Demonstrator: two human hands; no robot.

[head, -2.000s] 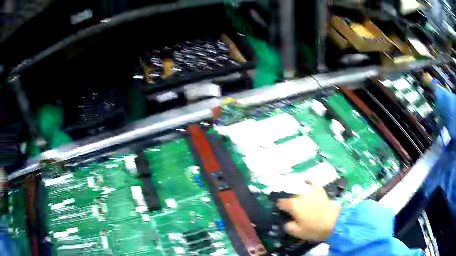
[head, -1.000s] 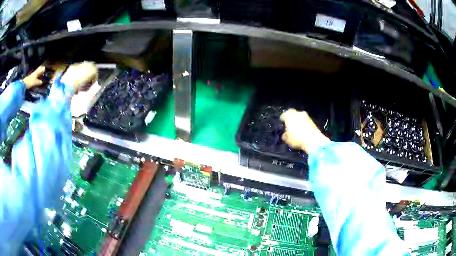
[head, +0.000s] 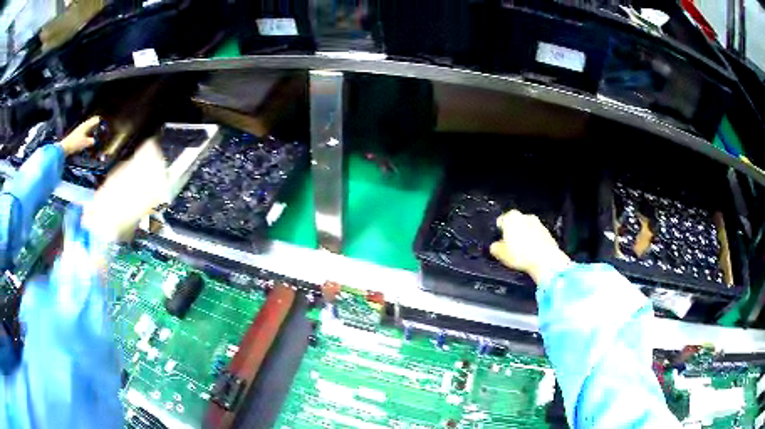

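Note:
My right hand (head: 527, 243) is bare, in a blue sleeve, over dark loose parts in a black bin (head: 478, 283). Its fingers are bent downward; whether they hold a part cannot be told. At the left, a strongly blurred hand (head: 130, 194) in a blue sleeve is beside a pale-edged tray (head: 195, 155). It may be my left hand, but whose it is and its grip are unclear. Below lies a large green circuit board (head: 369, 381) with white markings. A second board (head: 172, 348) lies left, beyond a red-brown crossbar (head: 252, 348).
Another person's hand (head: 80, 136) reaches among bins at the far left. A black bin of dark parts (head: 235, 180) stands left of a metal post (head: 327, 159). A bin of shiny round-topped parts (head: 671, 230) stands at the right. A metal shelf edge (head: 470, 75) crosses above.
My right hand came off the board at the front and is now in the bin. Since a second ago, the near left hand has moved down and blurred; the view has shifted slightly.

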